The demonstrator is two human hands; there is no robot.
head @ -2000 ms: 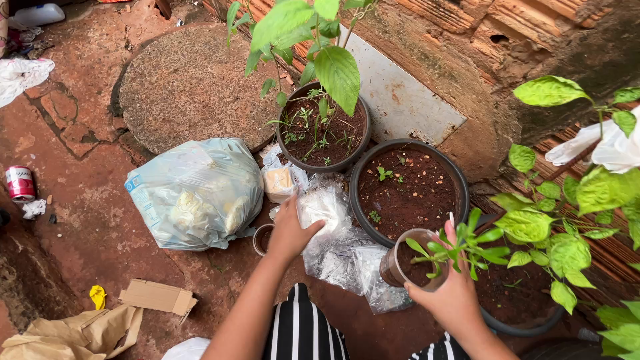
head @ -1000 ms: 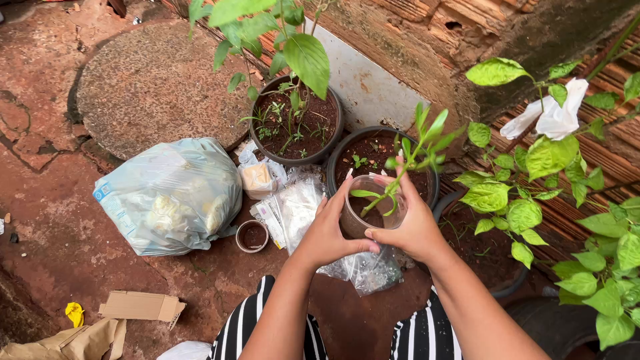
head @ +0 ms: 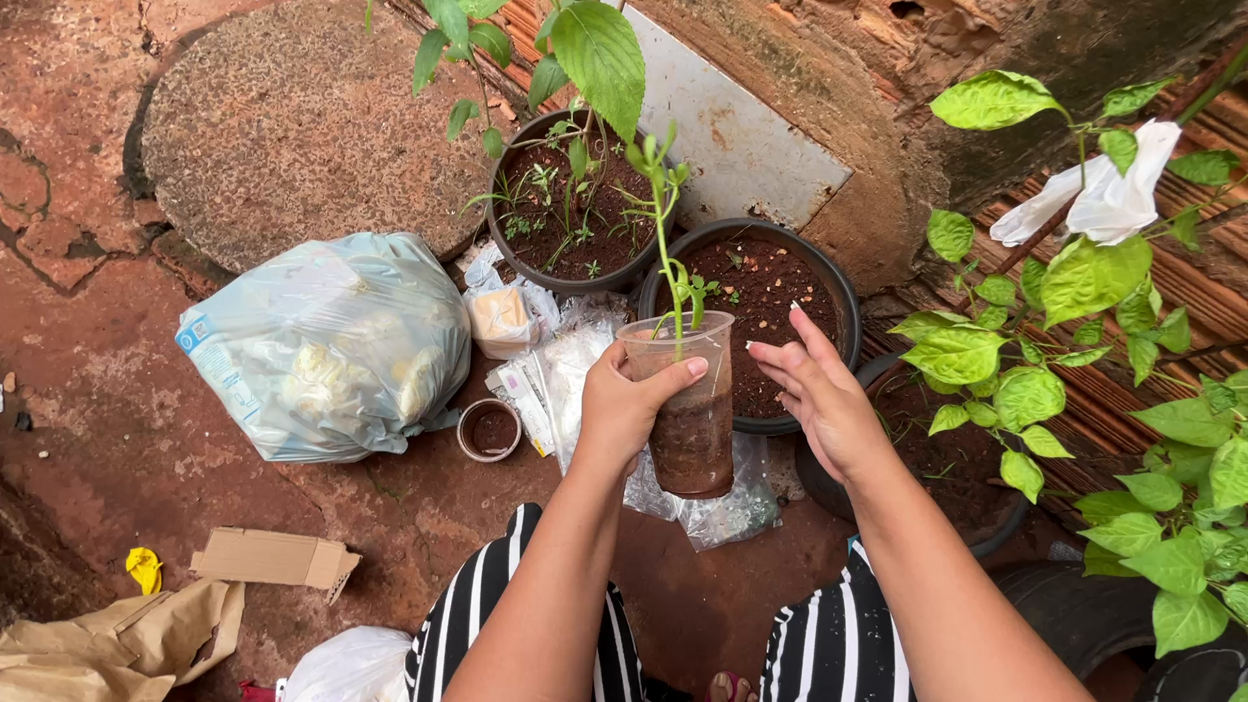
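My left hand (head: pixel 629 405) is wrapped around a clear plastic cup (head: pixel 690 419) partly filled with brown soil. A green seedling (head: pixel 667 234) with a thin stem rises out of the cup. To the right of the cup, my right hand (head: pixel 814 390) is apart from it, fingers spread and holding nothing. Behind both hands stands a round dark pot of soil (head: pixel 770 283) with small sprouts. A second pot (head: pixel 575 219), with a taller leafy plant, is beyond it to the left. Clear plastic bags (head: pixel 736 502) lie beneath the cup.
A tied pale-blue plastic bag (head: pixel 336 351) sits left of a small cup of soil (head: pixel 489 430). A wrapped block (head: pixel 502 317) lies near the pots. Cardboard (head: pixel 276 559) and brown paper (head: pixel 117 639) are at lower left. A leafy plant (head: pixel 1092 283) and a tire (head: pixel 1082 604) flank the right side.
Both hands were around the cup one second ago; my right hand has let go and moved off to the right. The cup now shows from its side, with the seedling upright.
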